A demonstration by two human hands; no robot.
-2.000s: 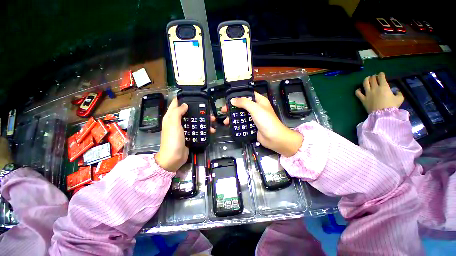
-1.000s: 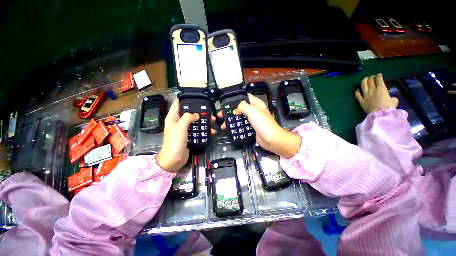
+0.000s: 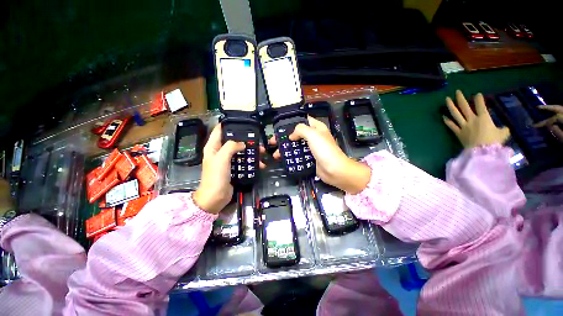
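My left hand (image 3: 217,165) holds an opened flip phone (image 3: 237,83) upright, its thumb on the black keypad. My right hand (image 3: 326,154) holds a second opened flip phone (image 3: 282,80), tilted a little left, its thumb on the upper keypad. Both main displays are lit white. The upper halves nearly touch. Below the hands lies a clear blister tray (image 3: 395,133) with several dark phones, backs up with open battery bays, such as one in front (image 3: 279,231) and one at the back right (image 3: 363,121). My hands hide some pockets.
A pile of red-orange and white rectangles (image 3: 126,166) lies left of the tray, with a red phone (image 3: 113,132) behind it. At right, a neighbour's hand (image 3: 474,123) is near a black tray (image 3: 513,123). Another person's sleeve (image 3: 40,250) is at left. A grey post (image 3: 237,15) stands behind.
Since the earliest frame, the right phone has tilted and moved left, close to the left phone. My left thumb has moved inward over its keypad. The neighbour's hand has spread its fingers.
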